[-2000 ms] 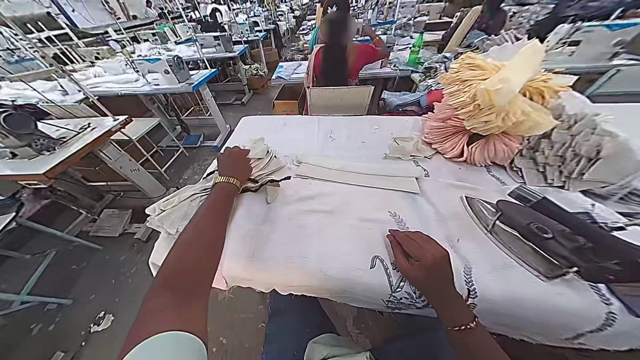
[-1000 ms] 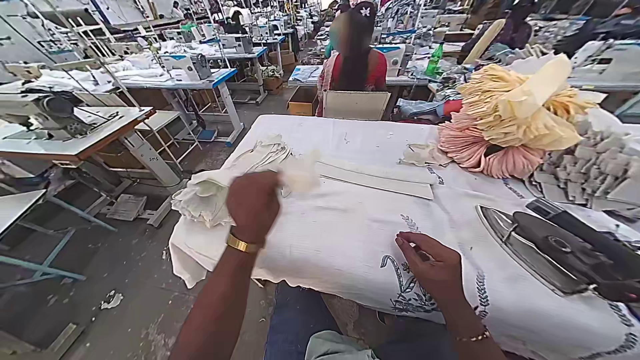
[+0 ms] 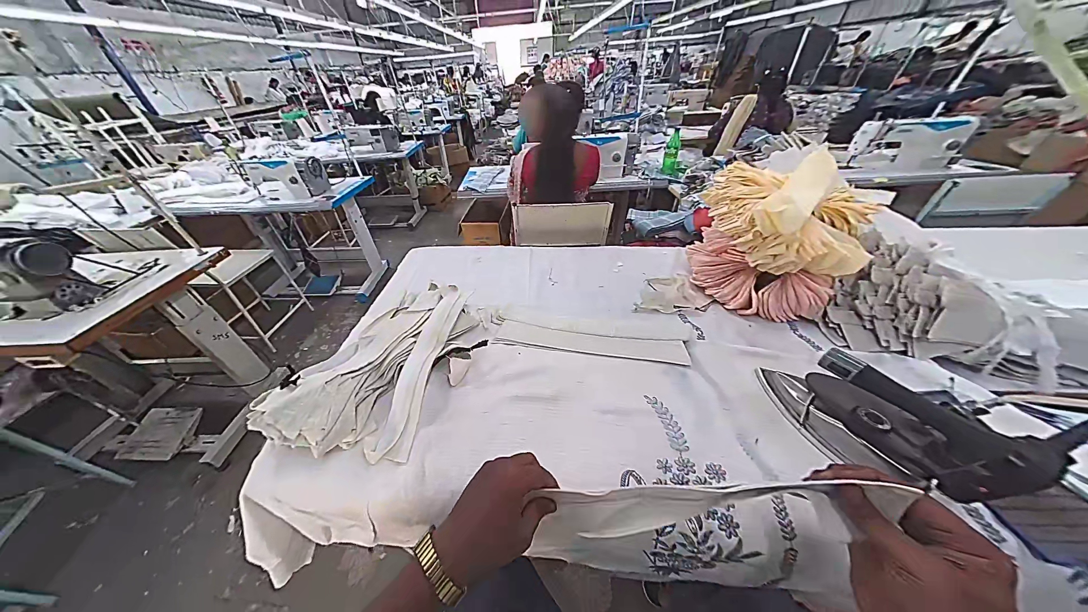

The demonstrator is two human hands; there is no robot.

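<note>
My left hand (image 3: 501, 510), with a gold-coloured watch band at the wrist, pinches one end of a cream fabric strip (image 3: 629, 510) near the table's front edge. The strip's other end is in my right hand (image 3: 918, 544), at the lower right, and it stretches between the two. Beneath lies a white cloth (image 3: 527, 416) with blue floral embroidery. A fanned bundle of cream fabric pieces (image 3: 348, 382) rests at the table's left. Flat pale strips (image 3: 595, 336) lie at the middle. A black electric iron (image 3: 884, 416) sits on the cloth just behind my right hand.
Yellow fabric pieces (image 3: 790, 212) are heaped on a pink bundle (image 3: 756, 280) at the back right, beside grey pieces (image 3: 918, 297). Sewing machines stand on tables around. A person (image 3: 557, 153) sits beyond the table, facing away, behind a chair back (image 3: 563, 223).
My left hand has moved from the cream bundle at the left to the front of the table. Both hands now hold a strip between them. The view has tilted up.
</note>
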